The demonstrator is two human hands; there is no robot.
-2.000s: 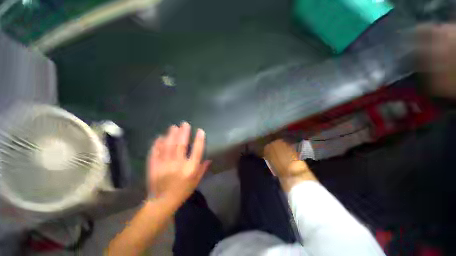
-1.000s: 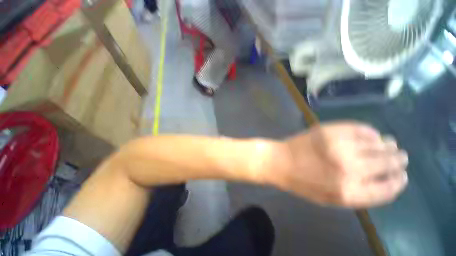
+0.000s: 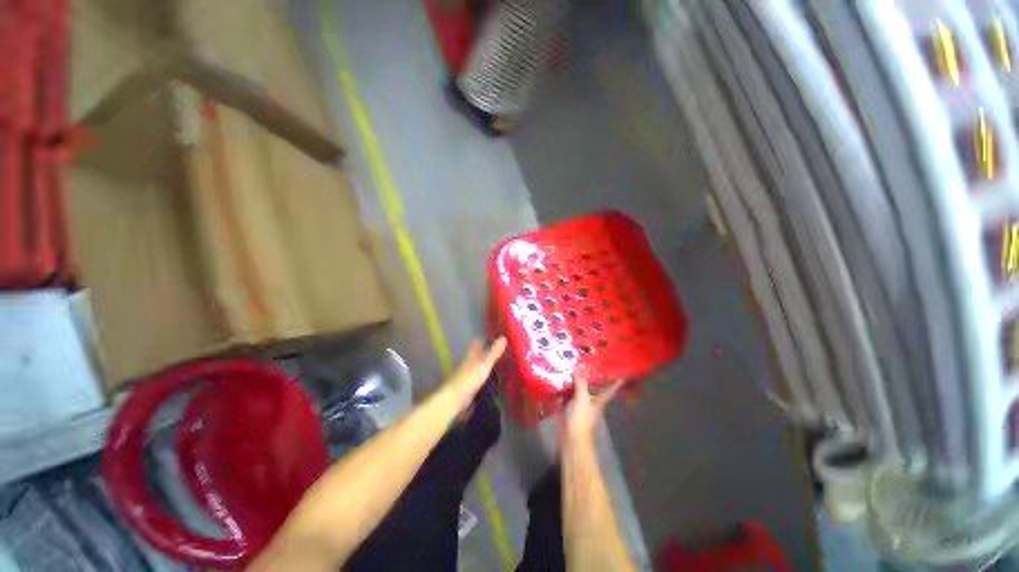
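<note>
A bright red plastic stool (image 3: 592,296) with a square perforated seat is in the middle of the view, above the grey floor. My left hand (image 3: 483,366) is at its near left corner. My right hand (image 3: 583,404) is at its near edge, with the thumb on the rim. The fingers of both hands are mostly hidden below the seat edge. Both hands appear to hold the stool.
Cardboard cartons (image 3: 279,246) stand at the left, with a dark red round-backed plastic seat (image 3: 251,447) below them. White stacked trays (image 3: 872,223) line the right side. Another red stool (image 3: 726,553) shows at the bottom. A person's leg (image 3: 503,62) is at the top.
The view has turned from the bench and white fan to the floor aisle. My hands, empty before, are now on the red stool. The white stacked trays have come into view at the right.
</note>
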